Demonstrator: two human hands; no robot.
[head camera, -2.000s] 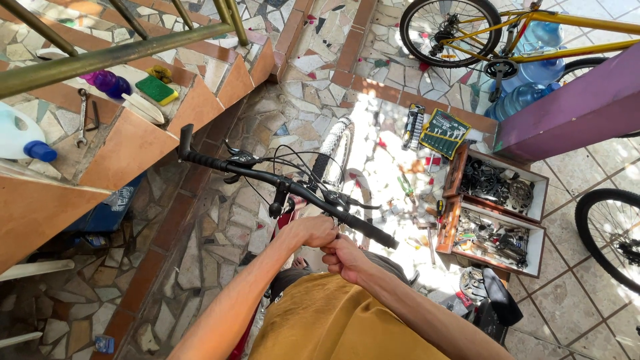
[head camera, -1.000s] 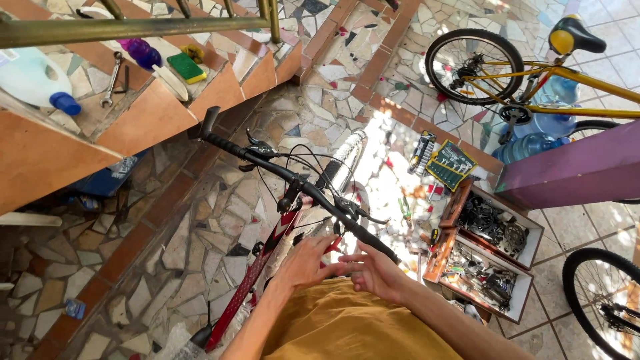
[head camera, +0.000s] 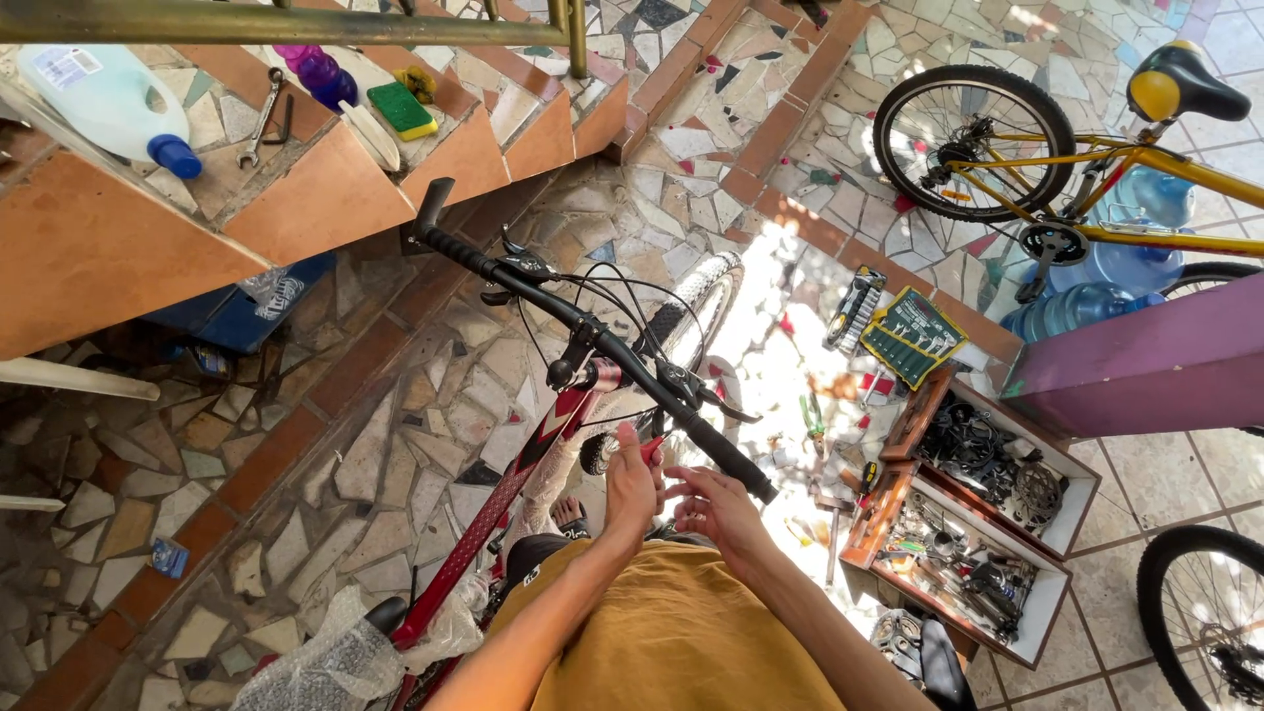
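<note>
A red bicycle frame (head camera: 491, 513) with a black handlebar (head camera: 612, 346) stands in front of me, its right grip (head camera: 731, 461) just above my hands. My left hand (head camera: 630, 489) is upright below the bar, fingers extended, beside a small red piece (head camera: 651, 449); whether it holds this piece is unclear. Just right of it, my right hand (head camera: 719, 509) has its fingers slightly curled and apart, tips near the left hand, with nothing visible in it. Brake levers and cables surround the bar, and the front wheel (head camera: 706, 306) lies beyond. Clear plastic wrap (head camera: 326, 657) covers the saddle area.
At right are two wooden drawers of parts (head camera: 1052, 592), a green tool pouch (head camera: 913, 336), a socket set (head camera: 854, 308) and screwdrivers (head camera: 813, 417). A yellow bicycle (head camera: 1136, 168) and a purple pillar (head camera: 1136, 365) stand beyond. Wrenches (head camera: 262, 117) and a jug (head camera: 104, 94) rest on the steps at left.
My hands were clasped together under the handlebar; they have come apart, and the left hand's fingers now point up. The view has shifted, showing more of the red frame.
</note>
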